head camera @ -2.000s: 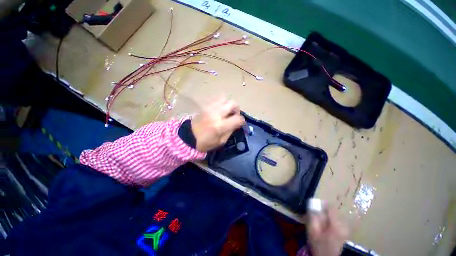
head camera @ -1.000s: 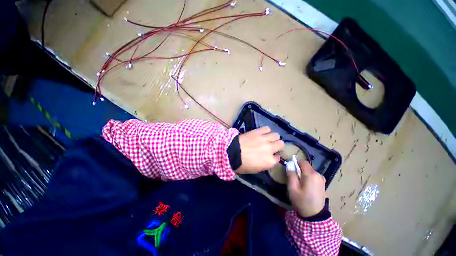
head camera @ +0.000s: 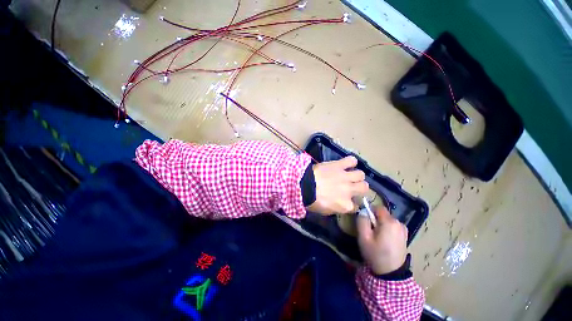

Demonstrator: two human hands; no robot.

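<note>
A black plastic housing (head camera: 415,210) lies open side up at the bench's near edge, with both hands over its round opening. My left hand (head camera: 338,187) reaches across it, fingertips bent down at the opening; what they pinch is hidden. My right hand (head camera: 384,241) holds a small white tool (head camera: 369,212) between the fingers, its tip close to my left fingertips. A thin red and dark wire lead (head camera: 266,125) runs from the bench to the housing's left end and passes out of sight by my left sleeve.
A loose bundle of red and dark wires with white plugs (head camera: 219,31) lies on the cardboard-covered bench (head camera: 301,119), at the left and back. A second black housing (head camera: 433,103) with a wire over its hole lies by the green belt (head camera: 489,44). Shiny tape patches (head camera: 459,256) show.
Since two seconds ago, my right hand has come in from the right to meet my left over the housing's opening. In the last second both hands have shifted only slightly.
</note>
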